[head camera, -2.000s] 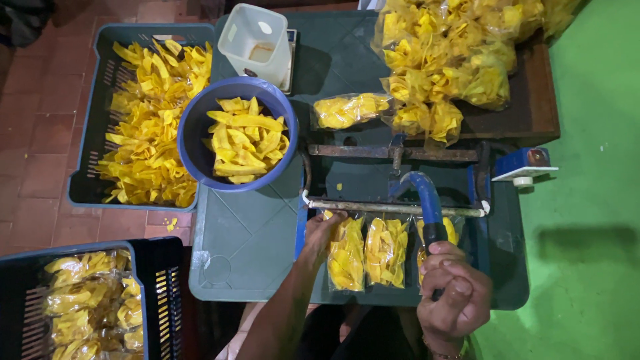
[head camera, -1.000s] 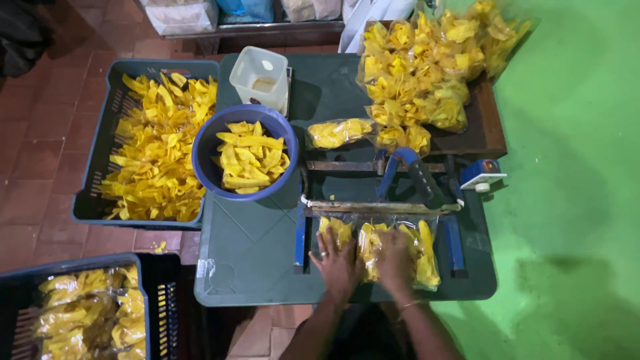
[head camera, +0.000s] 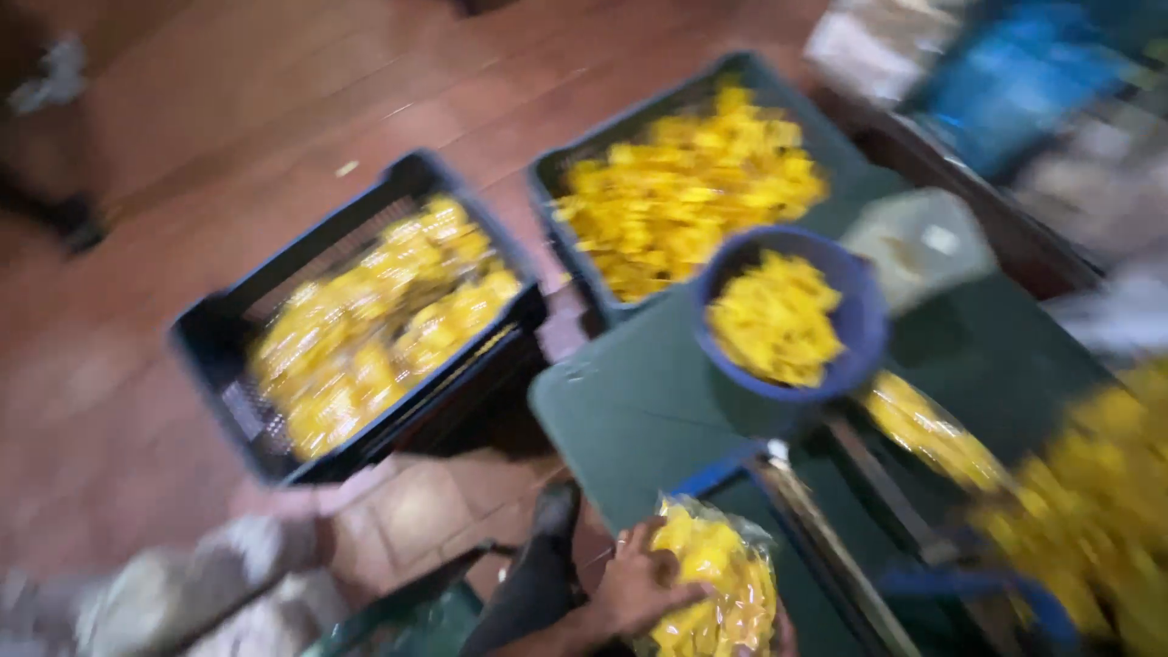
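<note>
Clear plastic bags of yellow chips are held at the table's near edge, beside the blue and metal bag sealer. My left hand grips them from the left, fingers over the plastic. Only some fingers of my right hand show at the bags' lower right; the rest is hidden or out of frame. A blue bowl of loose yellow chips stands on the green table, with a translucent container behind it. Another filled bag lies beyond the sealer. The view is blurred.
Left of the table, a dark crate holds filled bags. A second crate of loose chips stands beyond it. Many yellow bags are piled at the right. Pale sacks lie at the lower left. My leg is under the table's edge.
The view has swung far left and turned. The bags that lay flat along the sealer are now gathered in my hands by the table edge. My right hand has let go of the sealer's handle.
</note>
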